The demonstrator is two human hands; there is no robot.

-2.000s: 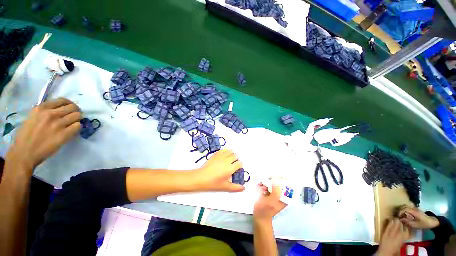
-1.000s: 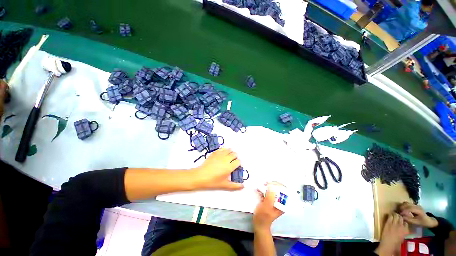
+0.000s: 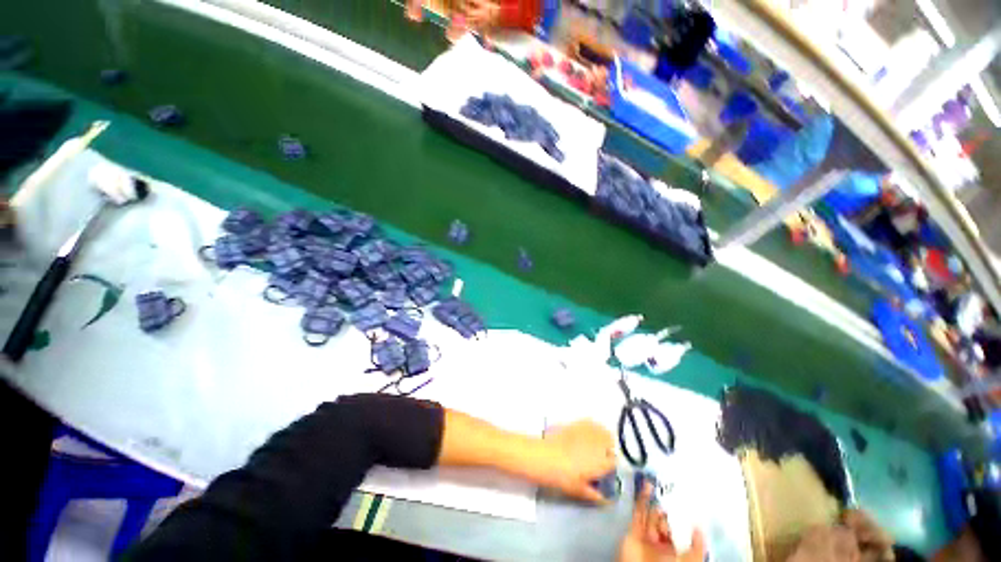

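Observation:
My left hand reaches across the right part of the white work sheet, its fingertips on a dark plaid miniature bag piece. My right hand is close beside it at the bottom edge, partly cut off and blurred. A second bag piece is at its fingertips. A white shape in that hand looks like the glue bottle. A heap of bag pieces with black loops lies left of centre.
Black scissors and white spare bottles lie beyond my hands. A hammer is far left. A brown board, black cords and another person's hands are right. The parts tray stands beyond the green belt.
The view has swung right and up. Both hands have moved right along the bench, nearer the scissors. The left hand has left the white sheet's middle. The neighbour's hand by the hammer withdrew earlier.

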